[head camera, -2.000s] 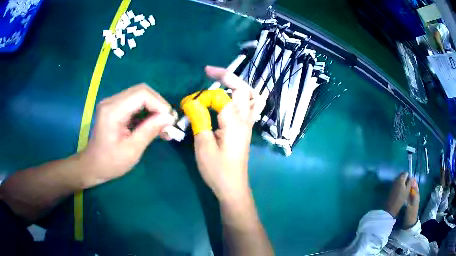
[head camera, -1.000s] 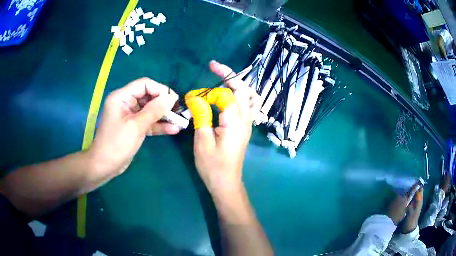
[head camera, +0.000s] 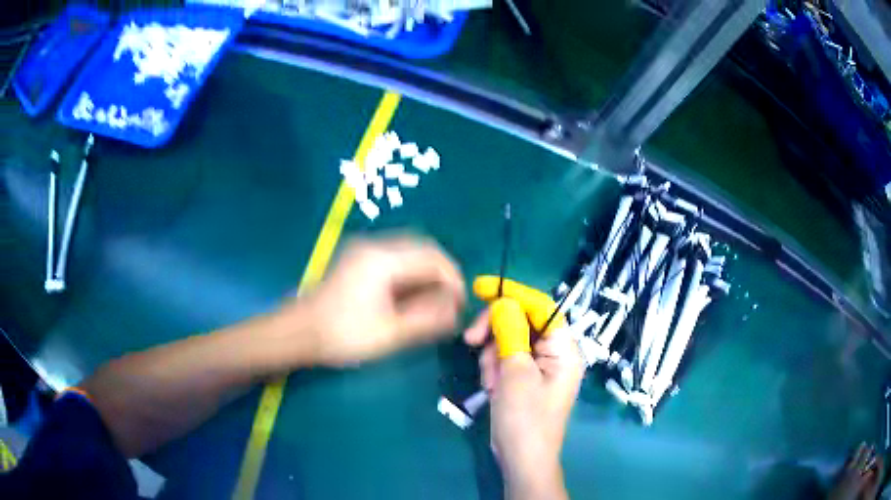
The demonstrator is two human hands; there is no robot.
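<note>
My right hand (head camera: 528,371), with yellow-orange finger cots (head camera: 512,327) on thumb and forefinger, pinches a black lead wire (head camera: 505,249) that stands up from the fingertips. A white connector housing (head camera: 455,412) with a short white strip shows just below and left of this hand; its link to the held wire is hidden. My left hand (head camera: 396,298) is blurred, left of the right hand and apart from it; its fingers are curled and I cannot tell if anything is in them. A heap of loose white housings (head camera: 394,171) lies by the yellow line.
A pile of wire harnesses (head camera: 650,303) lies right of my right hand. Beyond the metal rail (head camera: 469,105) is a blue bin (head camera: 430,41) of white pieces. A blue tray (head camera: 147,83) of small housings is upper left. Two white strips (head camera: 68,220) lie at left. Another person's hand (head camera: 860,474) shows lower right.
The view has turned left, showing more trays. My left hand has come away from the housing and my right hand. The housing now hangs or lies below my right hand.
</note>
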